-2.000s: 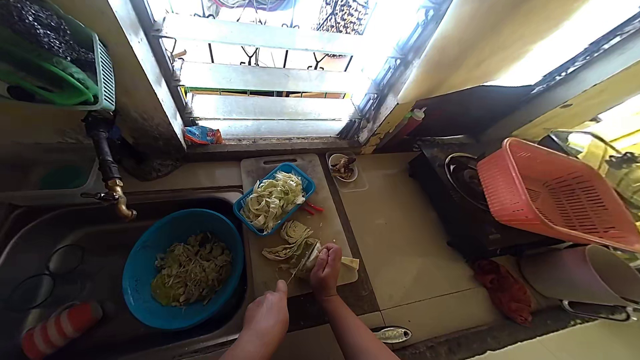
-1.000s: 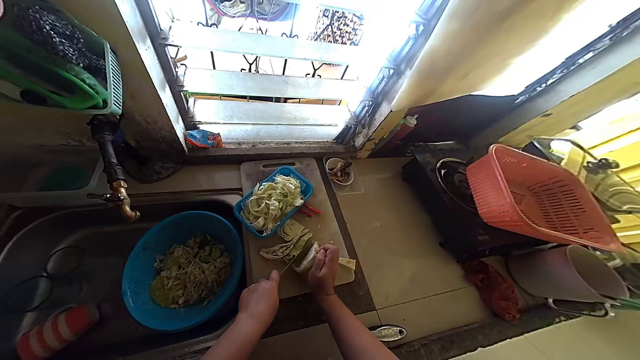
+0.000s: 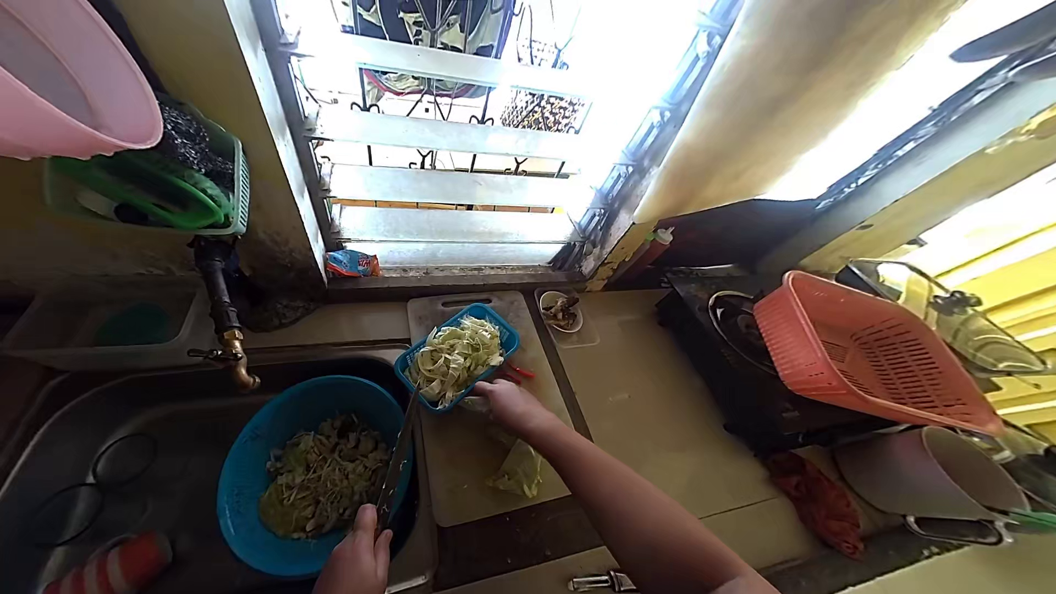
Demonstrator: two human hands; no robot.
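My left hand (image 3: 360,554) grips a long knife (image 3: 398,462) by its handle, the blade pointing up over the edge of the blue basin toward the small basket. My right hand (image 3: 513,406) is at the near right edge of a blue plastic basket (image 3: 513,337) heaped with shredded cabbage (image 3: 455,360); its fingertips are partly hidden, so its hold is unclear. The basket stands on a cutting board (image 3: 462,478). A cabbage piece (image 3: 520,470) lies on the board near my right forearm. Something red (image 3: 520,371) shows beside the basket.
Left, a blue basin (image 3: 239,487) of chopped vegetables sits in a metal sink (image 3: 190,437) under a brass faucet (image 3: 236,363). A small bowl (image 3: 561,312) is behind the board. Rightward are a black stove (image 3: 701,355), a coral basket (image 3: 825,355) and a large pot (image 3: 916,470).
My right hand has left the cabbage on the board and moved up to the blue basket. The knife has moved left and up, off the cutting spot. The sliced cabbage has gone from the board.
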